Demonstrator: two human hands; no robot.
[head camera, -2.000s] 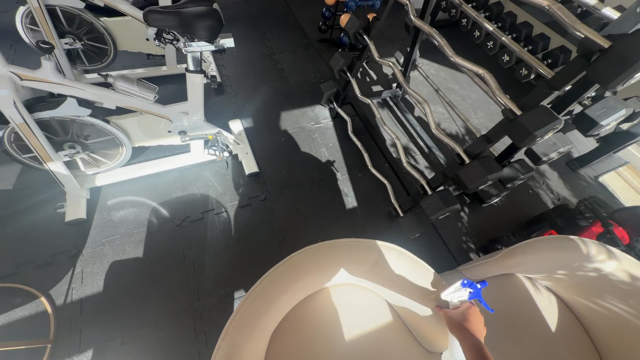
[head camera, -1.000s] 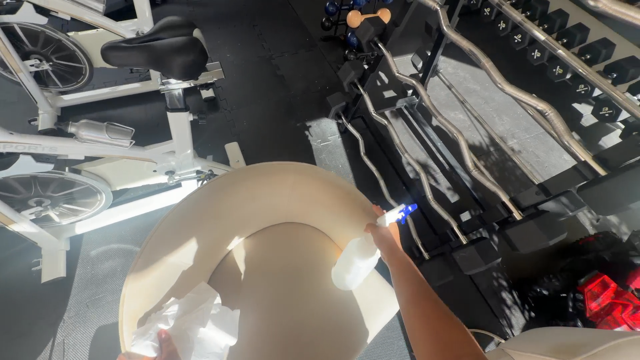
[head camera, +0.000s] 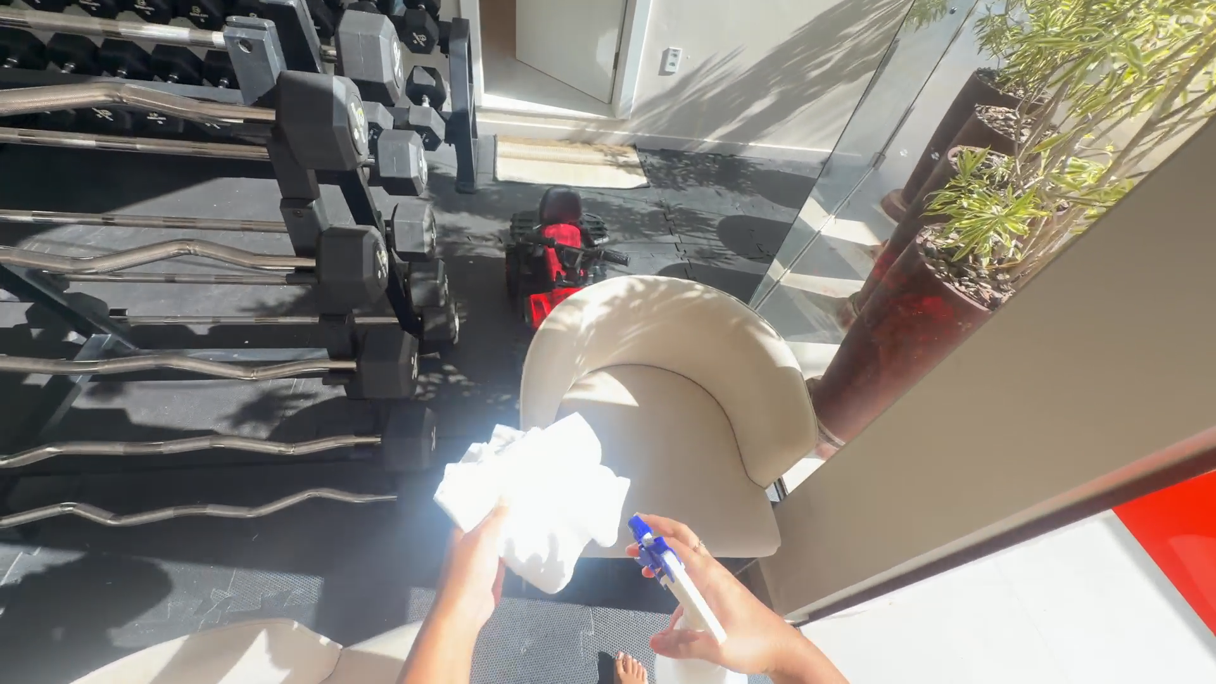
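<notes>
My left hand (head camera: 478, 560) grips a crumpled white cloth (head camera: 546, 494), brightly lit by the sun, above the front left of a cream upholstered armchair (head camera: 665, 427). To its right, my right hand (head camera: 712, 594) is wrapped around a white spray bottle (head camera: 692, 603) with a blue trigger head, near the chair's front edge. The bottle's lower part runs down to the bottom of the view. The chair has a rounded back and a seat partly in sunlight.
A rack of curved barbells (head camera: 180, 366) and dumbbells fills the left. Behind the chair stands a red and black ride-on toy (head camera: 562, 252). Planters (head camera: 893, 323) stand beyond a glass panel at right. Part of another cream chair (head camera: 218, 655) shows at bottom left. A bare foot (head camera: 629, 668) shows below.
The view has swung far to the right, from the exercise bikes to another armchair. Both hands are now close together in front; the cloth and spray bottle are still held.
</notes>
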